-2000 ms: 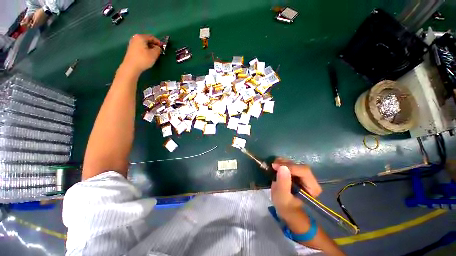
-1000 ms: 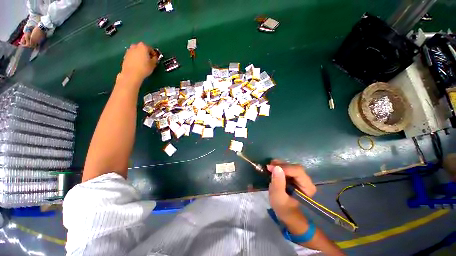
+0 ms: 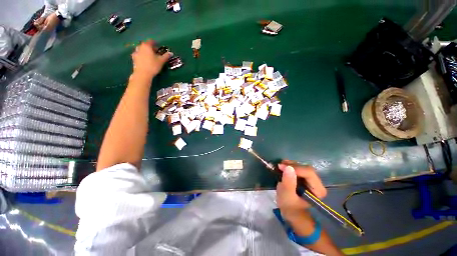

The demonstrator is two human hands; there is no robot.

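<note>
My left hand (image 3: 149, 59) is stretched out beyond the heap, its thumb beside a dark device housing (image 3: 163, 50); whether it grips the housing cannot be seen. Another dark housing (image 3: 175, 63) lies just right of it. My right hand (image 3: 299, 187) holds the soldering iron (image 3: 328, 209) like a pen, its metal tip pointing up-left beside a single white battery (image 3: 245, 143). A large heap of white batteries with yellow edges (image 3: 220, 102) lies in the middle. Solder wire (image 3: 188, 156) runs in from the left. A cream pad (image 3: 233, 165) lies near the front edge.
Clear trays (image 3: 42, 135) are stacked at left. At right are a round tan container (image 3: 393, 114), a yellow-brown ring (image 3: 377, 147), a black pen-like tool (image 3: 341, 90) and a black boxy object (image 3: 388, 52). More housings lie at the back. Another person's hands (image 3: 47, 22) show at upper left.
My left hand, at first farther out with its fingertips on a housing, has come back slightly and its thumb now points right. The right hand and iron stay by the single battery. The view has shifted.
</note>
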